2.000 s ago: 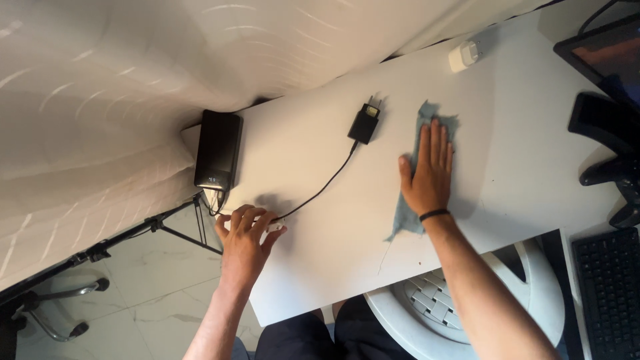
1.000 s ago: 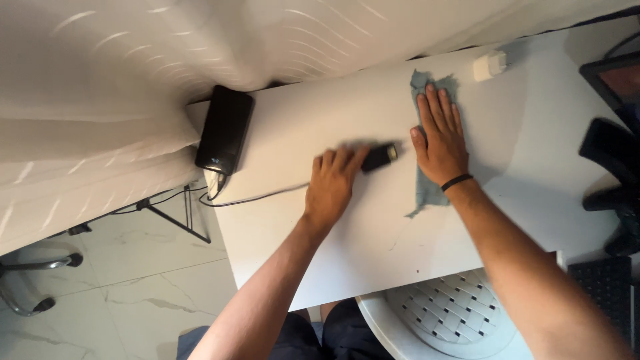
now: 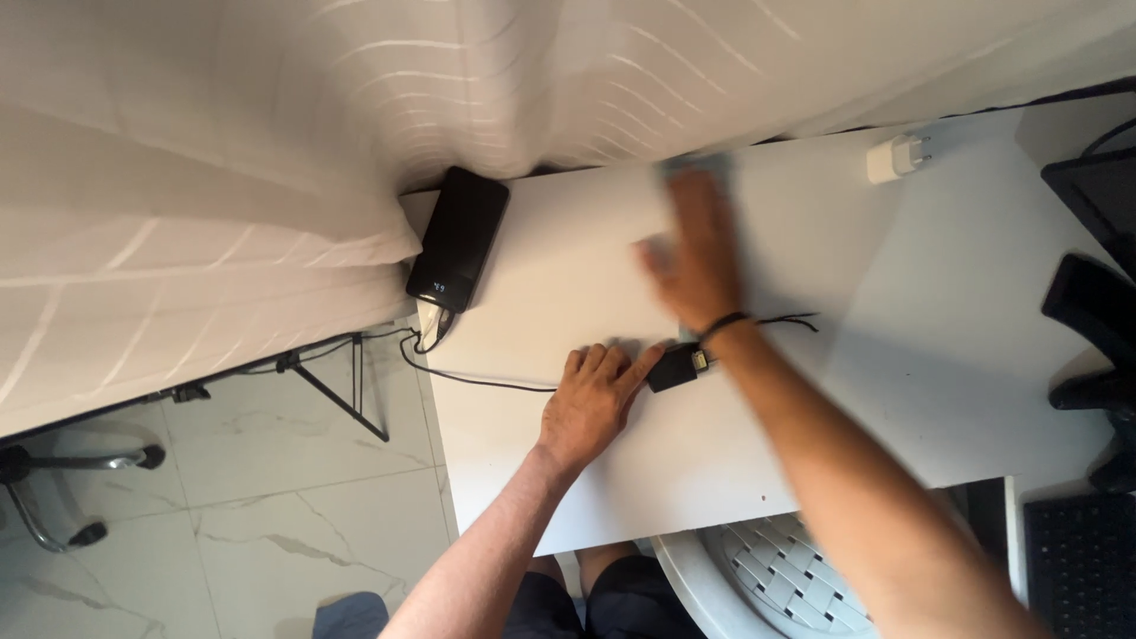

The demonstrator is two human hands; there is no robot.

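Observation:
On the white tabletop [image 3: 568, 257], my left hand [image 3: 595, 399] rests with its fingertips at the black power adapter [image 3: 674, 368]; whether it grips the adapter is unclear. My right hand [image 3: 701, 253], blurred, lies over a grey-blue cloth [image 3: 701, 164] toward the back edge, and most of the cloth is hidden under it. A black cable [image 3: 479, 382] runs from the left edge to my left hand. A black power bank [image 3: 459, 240] with a small lit display lies at the back left corner, with cables plugged into its near end.
A white plug charger [image 3: 895, 160] lies at the back right. Dark objects and a black keyboard [image 3: 1078, 559] are at the right. A pale curtain [image 3: 293, 160] hangs along the back and left. A white woven-seat plastic chair [image 3: 790, 568] stands at the front edge.
My left hand was at the cable by the left edge and has moved right to the adapter. My right hand and the cloth have moved left on the table.

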